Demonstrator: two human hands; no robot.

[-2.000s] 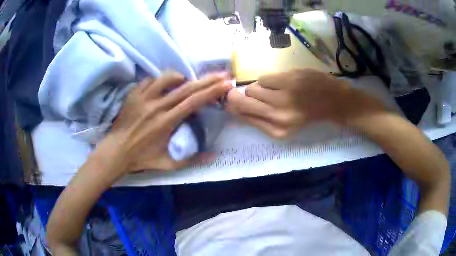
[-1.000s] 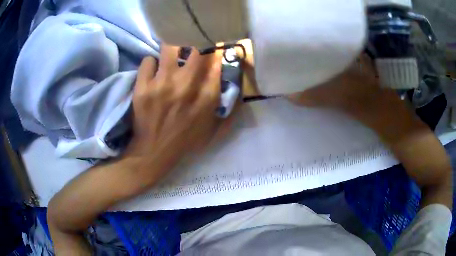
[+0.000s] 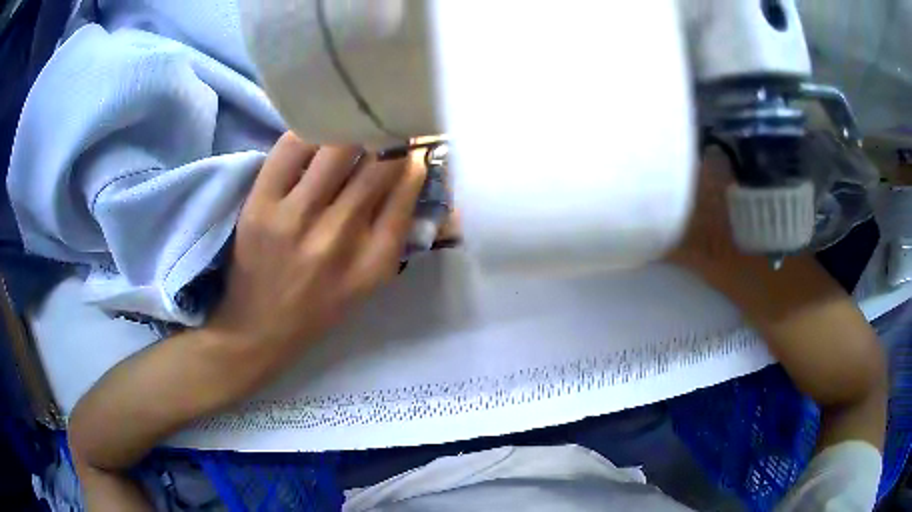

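Note:
The white sewing machine head (image 3: 570, 140) fills the upper middle and hides the needle area. My left hand (image 3: 315, 235) lies on cloth just left of the needle area, fingers pointing up towards it. A small grey and white cloth piece (image 3: 425, 232) shows beside its fingertips. The large pale blue-grey garment (image 3: 130, 130) is heaped to the left and touches this hand. My right hand (image 3: 710, 205) is behind the machine head; only its wrist side shows, and its fingers are hidden.
A ridged grey tension knob (image 3: 770, 215) hangs at the right of the head. The white table (image 3: 560, 320) has ruler marks along its curved near edge. Blue mesh crates (image 3: 740, 440) stand below. A clear plastic bag (image 3: 850, 200) and dark cloth lie at the right.
The machine head has come into view and now fills the upper middle. My left hand has moved from the pinched seam to beside the needle area. My right hand has become mostly hidden.

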